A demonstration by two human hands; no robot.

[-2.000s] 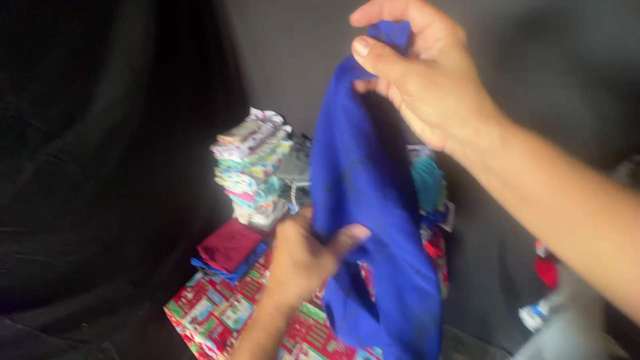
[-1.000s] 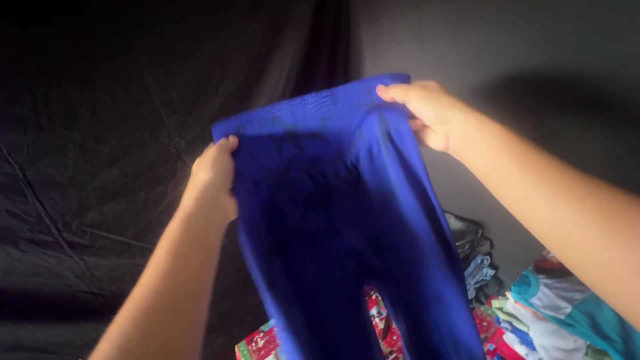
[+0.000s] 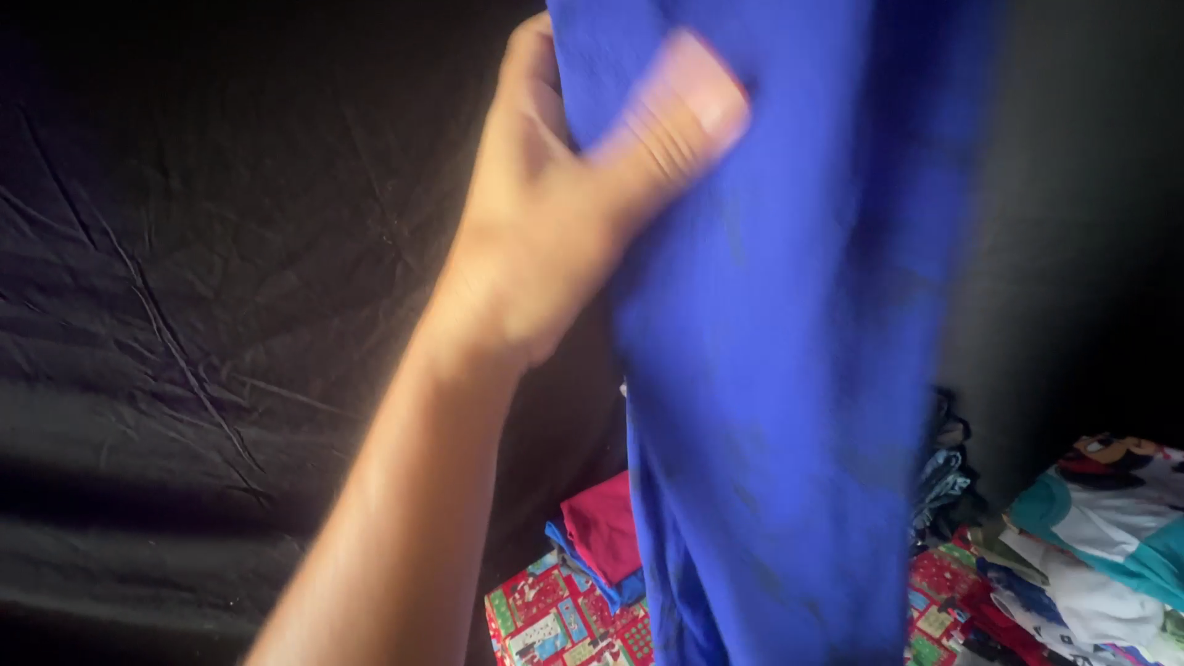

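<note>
Blue pants (image 3: pixel 768 370) hang from the top edge of the view down past its bottom, their fabric narrowed into lengthwise folds. My left hand (image 3: pixel 592 166) grips them near the top, its thumb across the front and its fingers behind the cloth. The thumb is blurred. The waistband lies above the frame. My right hand is out of view.
Below is a surface with a red patterned cover (image 3: pixel 564 620). Folded maroon cloth (image 3: pixel 603 525) lies on blue cloth (image 3: pixel 622 592) at its left. Mixed clothes (image 3: pixel 1101 573) are heaped at the lower right, beside dark garments (image 3: pixel 945 481). Black drapery (image 3: pixel 231 277) hangs behind.
One second ago both hands held the pants spread by the waistband; now they hang narrowed, nearer the camera, and my right hand has left the view.
</note>
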